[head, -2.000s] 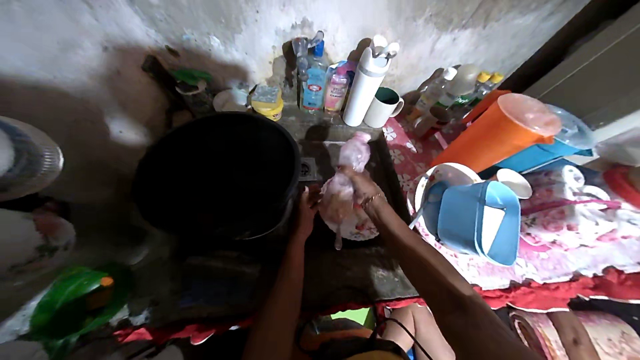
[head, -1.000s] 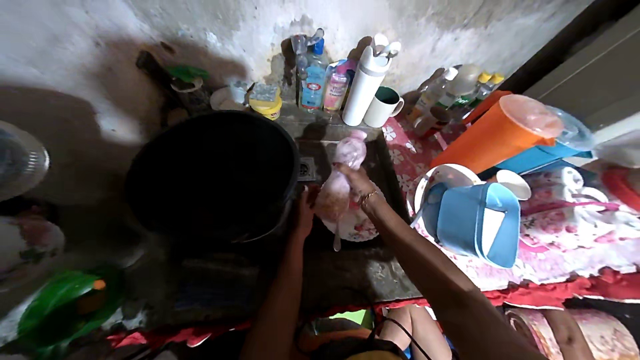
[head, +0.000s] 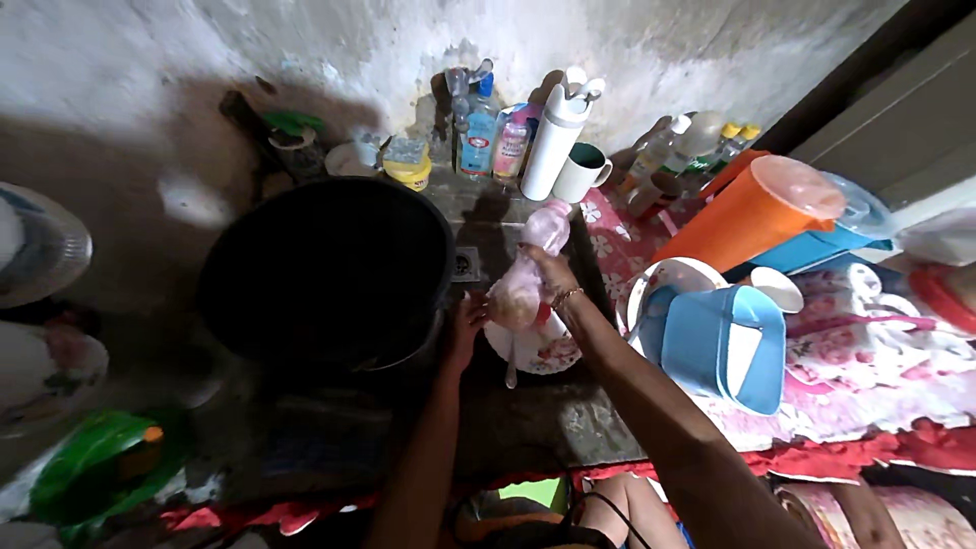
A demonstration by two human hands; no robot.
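Note:
My right hand (head: pixel 550 268) grips a pinkish translucent plastic bag (head: pixel 515 293) around its narrow middle. The bag's full lower part hangs over a floral plate (head: pixel 553 354) in the sink; what is inside cannot be made out. A spoon (head: pixel 512 370) lies with one end past the plate's near edge. My left hand (head: pixel 471 309) is at the bag's left side by the plate's rim, its fingers partly in shadow, so whether it grips the bag is unclear. Left of it stands a large black basin (head: pixel 328 271), and a square drain cover (head: pixel 465 264) shows between basin and bag.
Behind the sink stand a blue bottle (head: pixel 478 133), a pink bottle (head: pixel 511 145), a white tumbler (head: pixel 555 141), a mug (head: pixel 581 174) and a yellow tub (head: pixel 409 164). On the right are an orange pitcher (head: pixel 743 217) and a blue container (head: pixel 694 343). A green basin (head: pixel 84 465) is lower left.
My right hand stays closed on the bag, which has shifted slightly over the plate. My left hand remains beside it.

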